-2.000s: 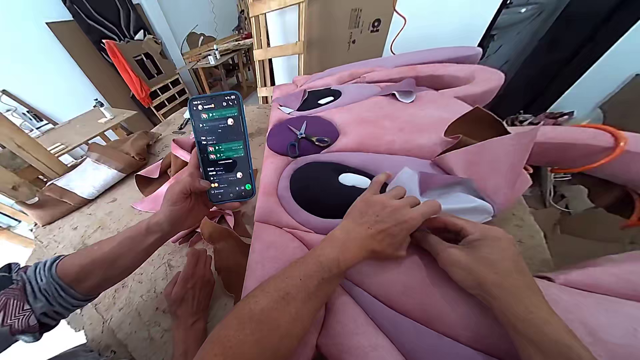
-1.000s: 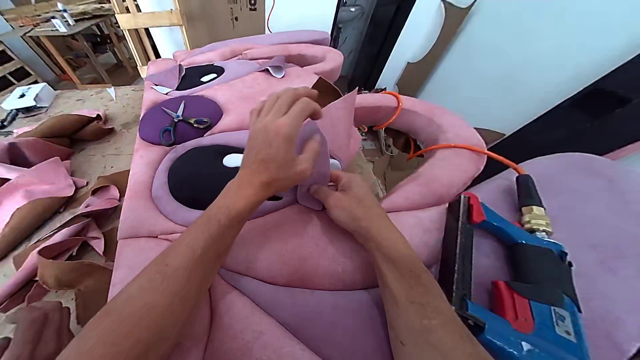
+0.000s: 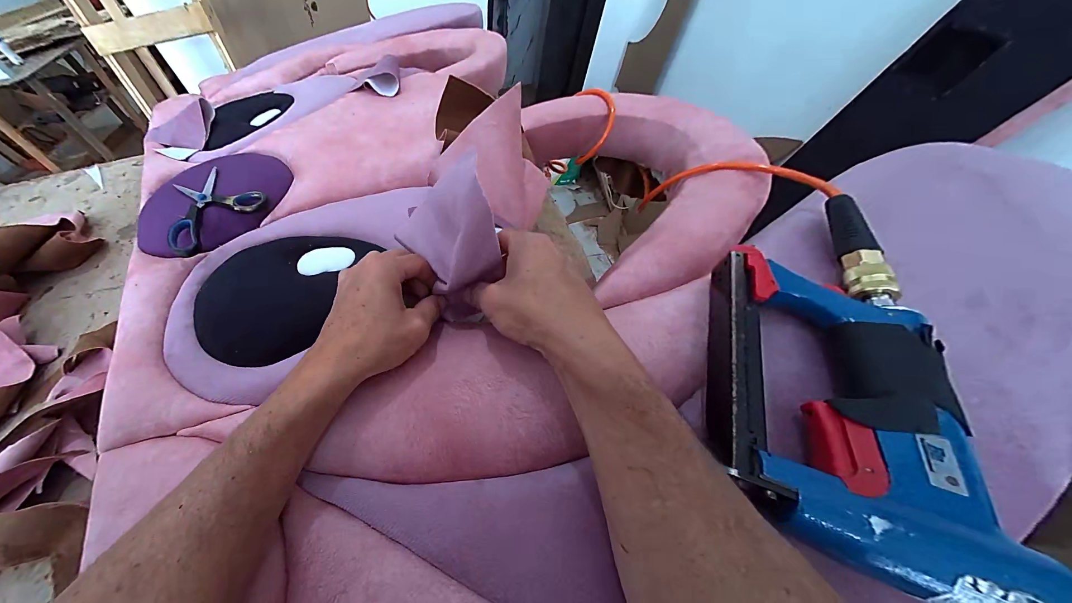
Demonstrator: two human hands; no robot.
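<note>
Both hands pinch a loose flap of lilac fabric (image 3: 456, 222) at the right end of the near eye of a padded pink upholstered figure (image 3: 469, 402). My left hand (image 3: 377, 310) grips the flap's lower left edge, beside the black eye panel (image 3: 251, 297) with its white oval. My right hand (image 3: 532, 289) holds the right side of the same fabric, its fingertips partly hidden in the folds. A pink fabric flap (image 3: 494, 159) stands up behind them. Scissors (image 3: 205, 209) with parted blades lie on the purple oval pad (image 3: 280, 172).
A blue pneumatic stapler (image 3: 879, 419) with an orange hose (image 3: 754, 167) rests at the right on a round lilac cushion (image 3: 988, 251). Pink and brown fabric scraps (image 3: 59, 402) lie on the worktable (image 3: 50, 293) at the left. A curved padded pink loop (image 3: 720, 184) stands beyond my right hand.
The view has swung right, bringing the stapler in. My left hand, raised at the upper flap one second ago, has come down to its base. A phone in another person's hand has left view.
</note>
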